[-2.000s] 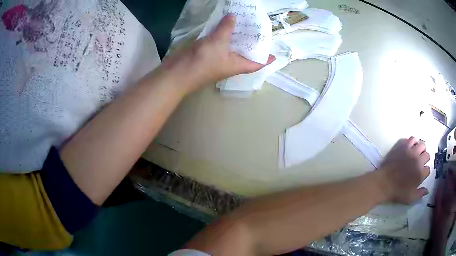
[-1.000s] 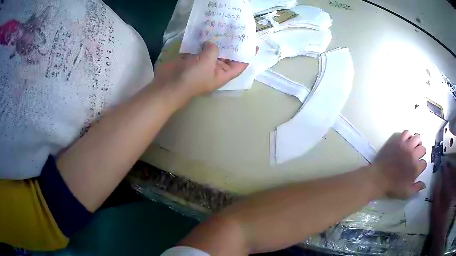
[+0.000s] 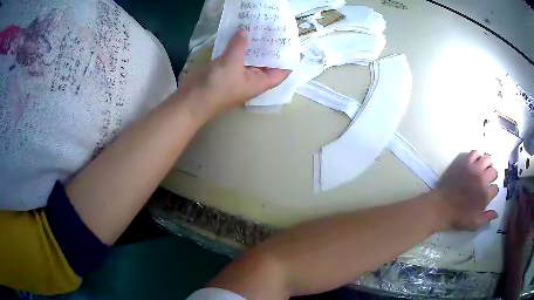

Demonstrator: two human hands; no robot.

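My left hand (image 3: 468, 190) reaches in from the bottom and presses, palm down, on a white fabric piece (image 3: 486, 249) on the machine bed at the right. The piece also shows above my fingers. A dark forearm, my right one (image 3: 518, 240), is at the far right; its hand is dark and cut off by the edge. White curved collar pieces (image 3: 369, 126) lie across a narrow white strip (image 3: 411, 160). Another person's hand holds a white paper with handwriting (image 3: 269, 35) at the top centre.
A person in a white printed garment (image 3: 76, 76) with a yellow sleeve (image 3: 35, 252) is at the left. Fanned white pieces (image 3: 351, 41) with a tie and tan card (image 3: 322, 22) lie at the top. The table's front edge (image 3: 216, 222) is wrapped in plastic. Dark machine parts (image 3: 511, 173) are at the right.
The other person's hand and paper have moved left and the writing now faces me more. The view has shifted slightly. White fabric now shows above my left fingers, near the metal plate.
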